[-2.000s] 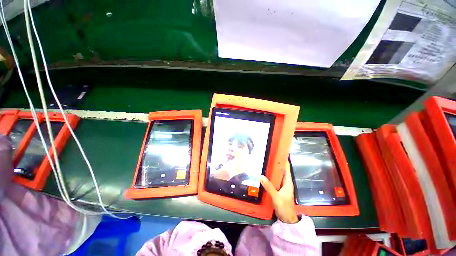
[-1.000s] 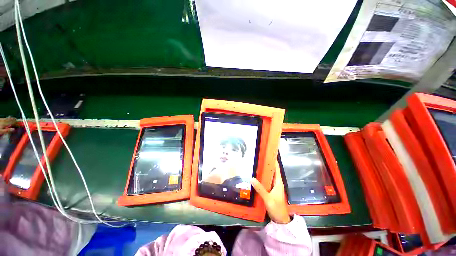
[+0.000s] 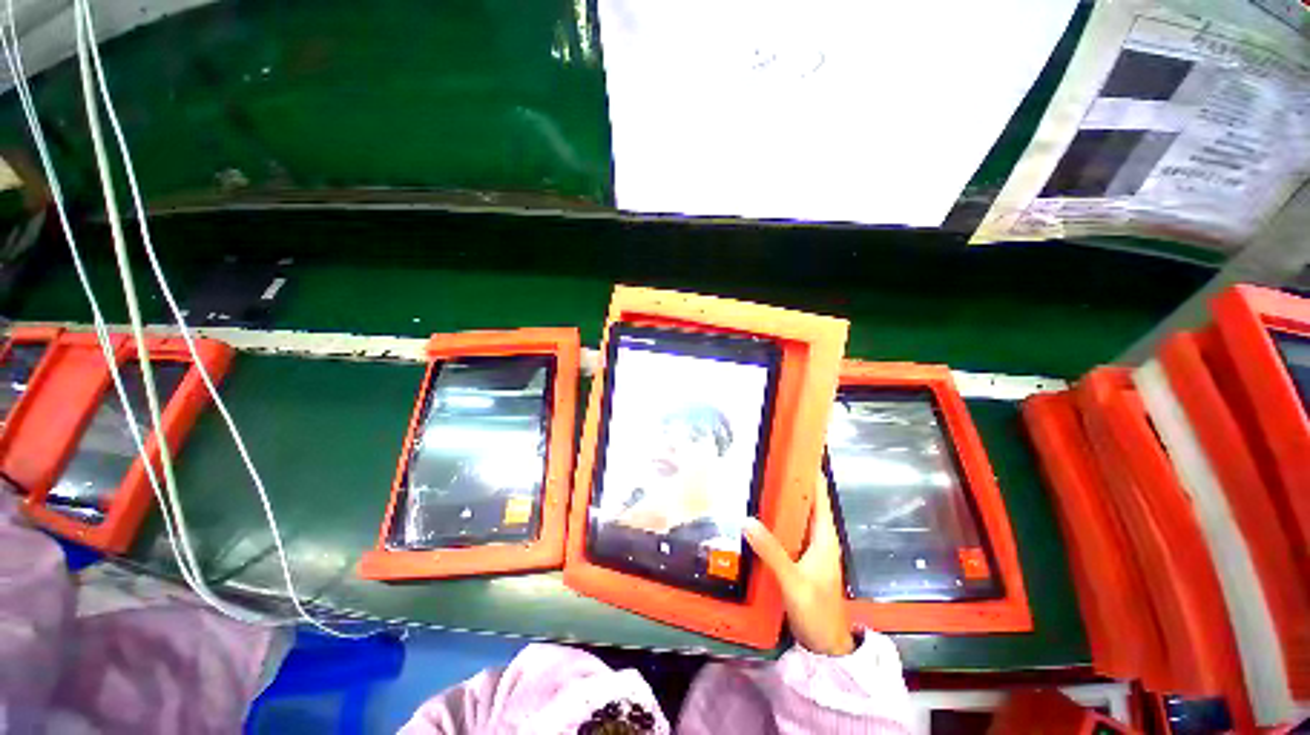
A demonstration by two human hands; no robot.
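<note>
My right hand [image 3: 807, 577] holds a red-orange foam tray [image 3: 813, 417] by its lower right side, thumb at the lower right corner of the tablet. The tablet [image 3: 675, 460] in it shows a live picture of a person and a small orange square. The tray is tilted slightly and overlaps the edge of the tray on its right. My left hand is not in view; a pink sleeve and a dark beaded band show at the bottom edge. Another tablet in a tray [image 3: 477, 448] lies to the left, and one more [image 3: 908, 485] to the right, both glossy with lamp reflections.
Red trays [image 3: 1113, 531] lean in a stack at right, with a white layer. White cables [image 3: 137, 330] hang at left, in front of more trays [image 3: 194, 417]. Another person's pink sleeve [image 3: 115, 632] is at lower left. A blank sheet [image 3: 819, 115] and a printed sheet [image 3: 1149, 137] hang above.
The camera view has shifted slightly. My right hand keeps its hold on the tray. The live picture on the tablet has changed a little. At far left, another person's hand is no longer seen by the trays.
</note>
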